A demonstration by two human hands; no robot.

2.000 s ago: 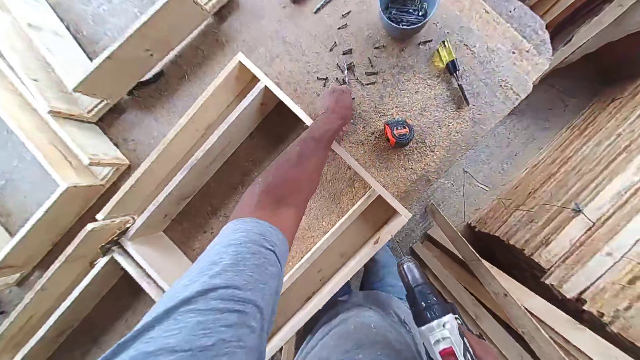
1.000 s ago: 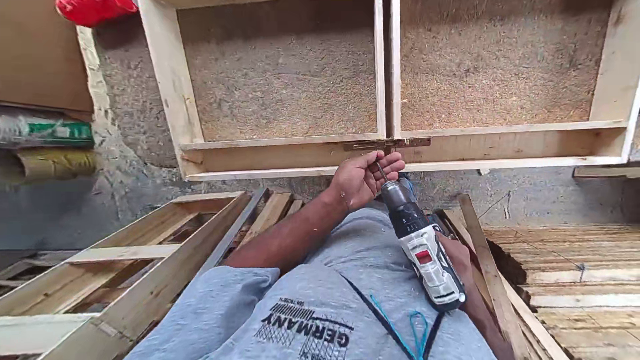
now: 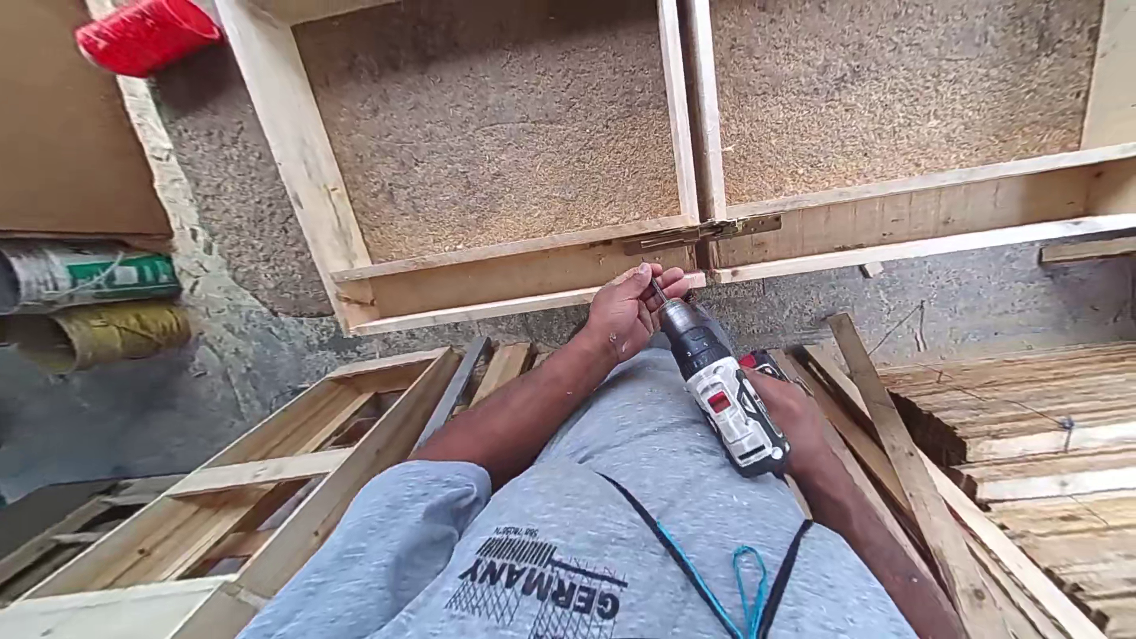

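My right hand (image 3: 785,408) is closed around the grip of a white and black cordless drill (image 3: 728,404), which points up and left. At its chuck, my left hand (image 3: 630,311) has thumb and fingertips at the thin bit (image 3: 658,288); whether a screw is also between them I cannot tell. Just beyond the fingers, a metal hinge (image 3: 701,234) lies across the meeting ends of two wooden frames, the left frame (image 3: 524,306) and the right frame (image 3: 923,248).
A red plastic container (image 3: 146,35) is at the upper left, above two cylindrical containers (image 3: 98,275). A slatted wooden frame (image 3: 257,475) leans at the lower left. Loose boards (image 3: 923,479) and a stack of wood strips (image 3: 1038,444) fill the lower right.
The view has swung over from the bench with the bucket, tape measure and scattered hardware. My left hand, earlier reaching among that hardware, is now at the drill's tip.
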